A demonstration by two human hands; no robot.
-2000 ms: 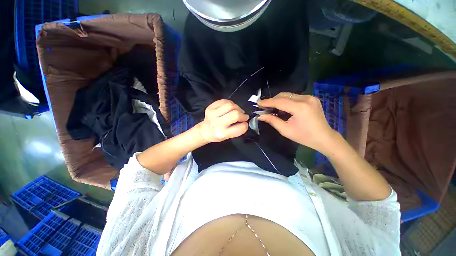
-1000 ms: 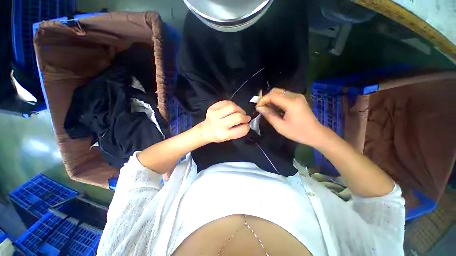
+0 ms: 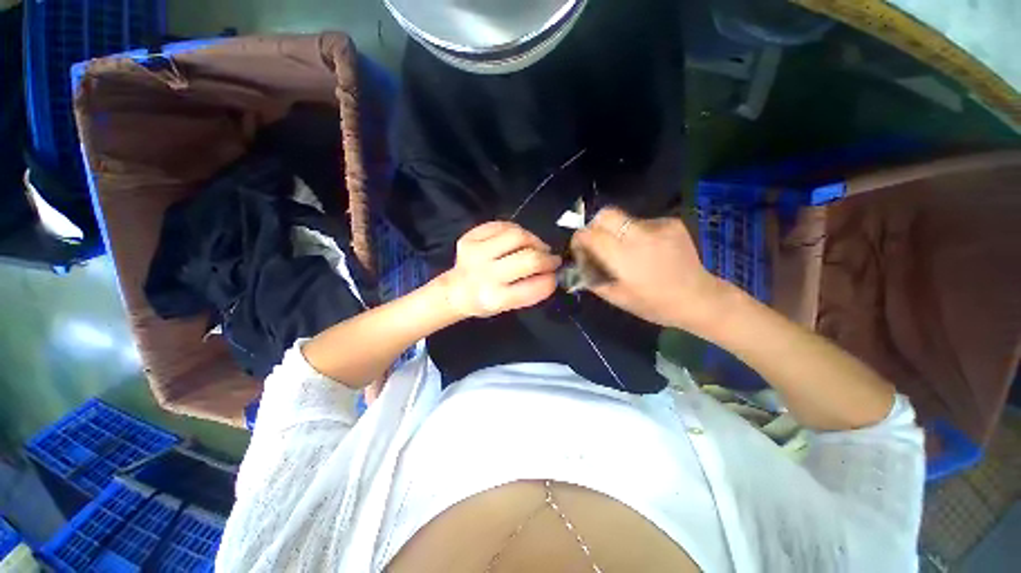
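Observation:
A black garment (image 3: 537, 134) lies over my lap and runs up under a rounded silver machine arm (image 3: 493, 28). My left hand (image 3: 504, 270) pinches the black cloth near its middle. My right hand (image 3: 644, 266) is close beside it, fingers curled and blurred, with a small dark and greyish thing at its fingertips; I cannot tell whether it is a tool or cloth. A small white label (image 3: 572, 216) stands out just above my right fingertips. Pale threads (image 3: 546, 185) lie on the cloth above and below my hands.
A brown-lined blue crate (image 3: 354, 157) at the left holds black garments (image 3: 241, 263) with white parts. Another brown-lined crate (image 3: 797, 269) stands at the right. A white table edge with a yellow ruler tape (image 3: 940, 56) is at the top right. Blue baskets (image 3: 99, 442) stand at the lower left.
My right hand has moved slightly down and toward my left hand, covering the pale patch between them. My left hand stays nearly in place on the cloth.

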